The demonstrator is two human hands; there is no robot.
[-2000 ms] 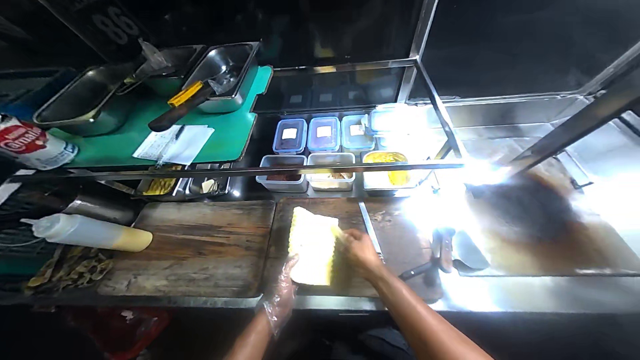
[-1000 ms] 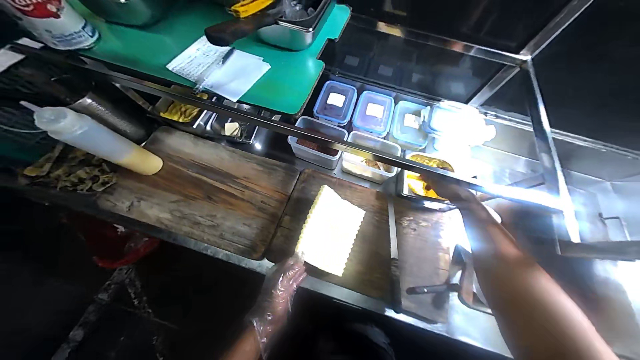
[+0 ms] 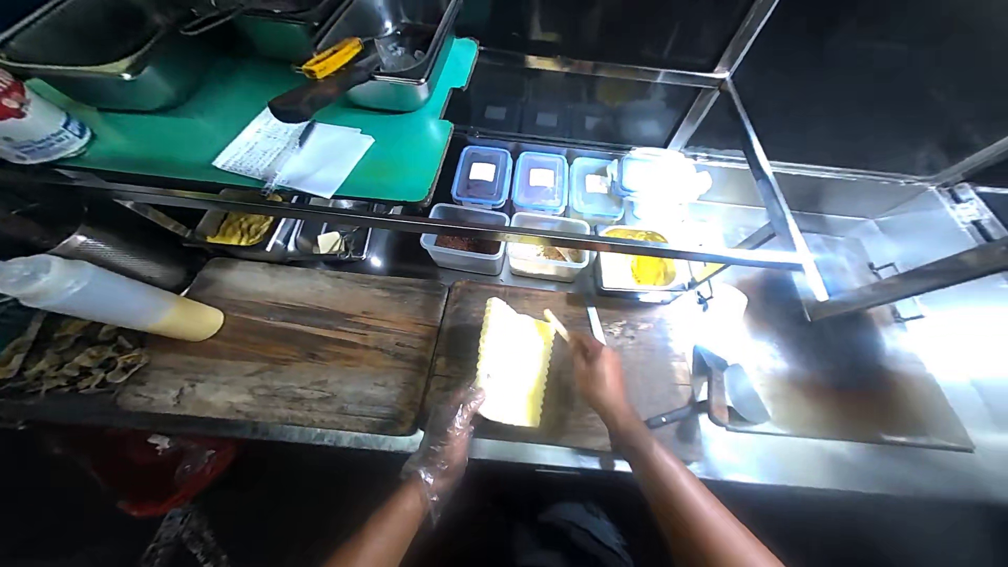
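A pale yellow rectangular piece of food with wavy edges (image 3: 513,366), perhaps bread, lies on the right wooden board (image 3: 461,315). My left hand (image 3: 449,433), in a clear plastic glove, touches its lower left edge with the fingertips. Beside its upper right corner is my right hand (image 3: 594,370), bare and slightly blurred, closed on a thin pale stick-like utensil (image 3: 556,324) whose tip points at that corner. A long knife (image 3: 596,324) lies partly hidden behind the right hand.
A metal rail (image 3: 394,223) crosses above the boards. Beyond it stand tubs (image 3: 465,256) and a tray of yellow spread (image 3: 642,272). A squeeze bottle (image 3: 118,299) lies left; a scraper (image 3: 744,394) and griddle (image 3: 850,378) are right.
One second ago my right hand reached to the yellow spread tray; now it is back beside the food piece with the stick-like utensil. My left hand has stayed at the piece's lower left.
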